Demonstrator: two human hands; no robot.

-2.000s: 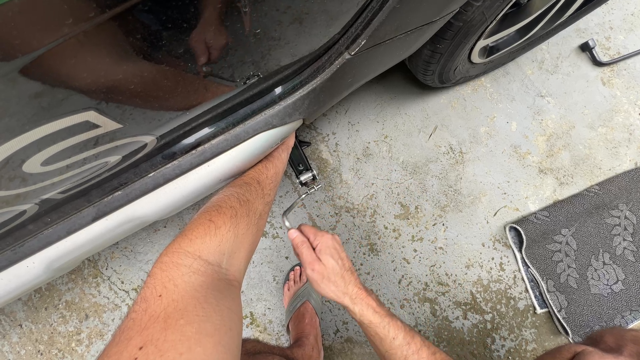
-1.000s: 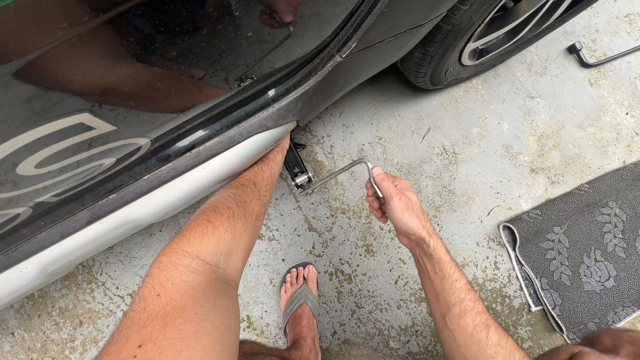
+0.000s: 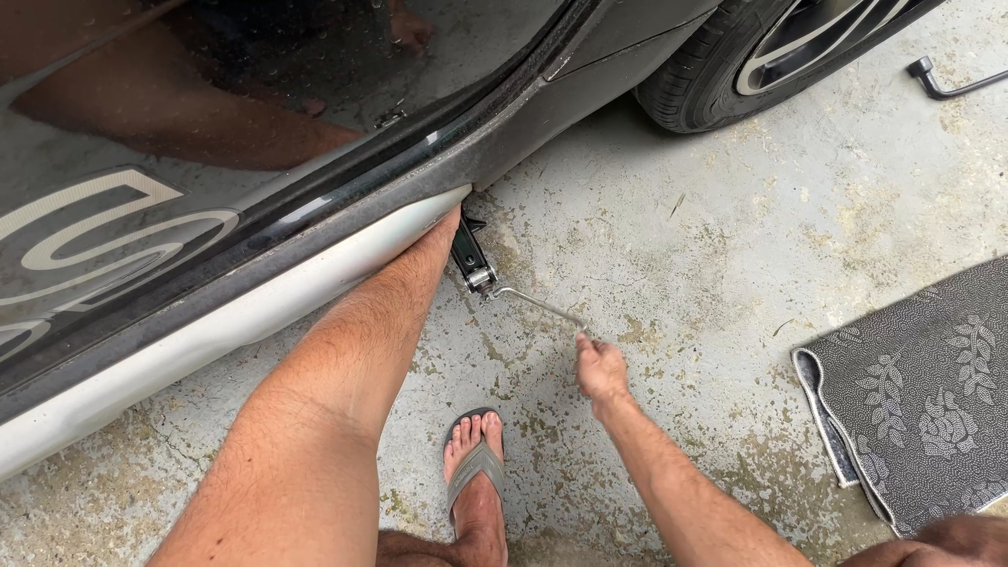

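A black scissor jack (image 3: 470,256) juts out from beneath the car's sill, its metal end joint toward me. Hooked to that joint is a bent steel crank handle (image 3: 542,304), which slants down to the right. My right hand (image 3: 602,367) is closed around the crank's far end. My left arm reaches under the silver side sill (image 3: 236,323) right beside the jack; the left hand itself is hidden there, so what it touches cannot be seen.
The dark car door (image 3: 260,102) fills the upper left. A tyre (image 3: 681,90) stands at the top. An L-shaped lug wrench (image 3: 937,85) lies on the concrete floor (image 3: 677,260) at the upper right. A folded patterned grey mat (image 3: 921,394) lies at right. My sandalled foot (image 3: 476,465) is below the jack.
My right hand has swung the crank: two seconds ago it was just below the jack, then to its right, and now it is lower right. The left arm stays under the sill.
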